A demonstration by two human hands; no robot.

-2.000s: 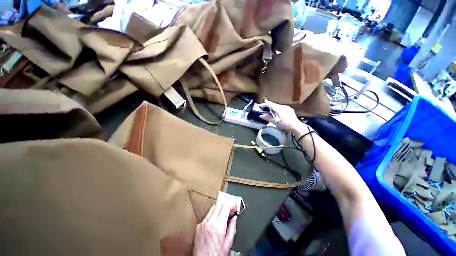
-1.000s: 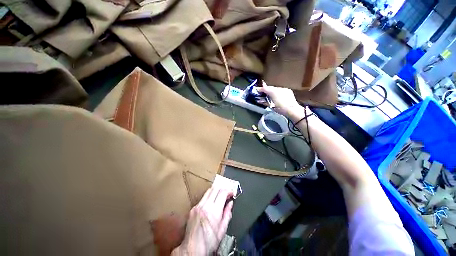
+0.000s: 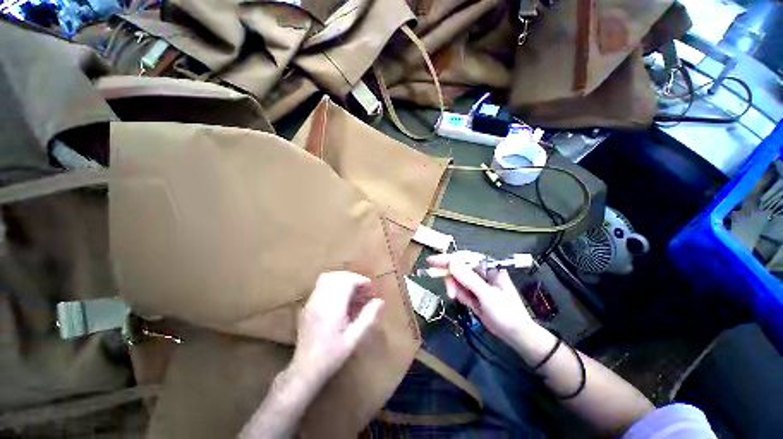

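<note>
A tan bag body (image 3: 232,206) with a broad flap lies in front of me. My left hand (image 3: 339,317) is over its lower right part, thumb and fingers apart, with nothing seen in it. My right hand (image 3: 485,287) is right of the bag's edge and holds a pale pen-like tool (image 3: 481,262) with a white end, roughly level. Webbing tabs with silver-coloured metal, one (image 3: 422,298) between the hands and one (image 3: 433,238) above it, stick out from the bag. A thin strap (image 3: 515,225) loops to the right.
A white power strip (image 3: 468,129) with a black adapter (image 3: 490,119) is behind, near a white roll (image 3: 518,161). A white fan (image 3: 605,247) is at the right, beside a blue crate (image 3: 717,231). More tan bags (image 3: 592,77) are piled at the back.
My right hand has left the power strip and come nearer, now with the pen-like tool. My left hand has let go of the webbing tab. The bag body's flap lies more spread out.
</note>
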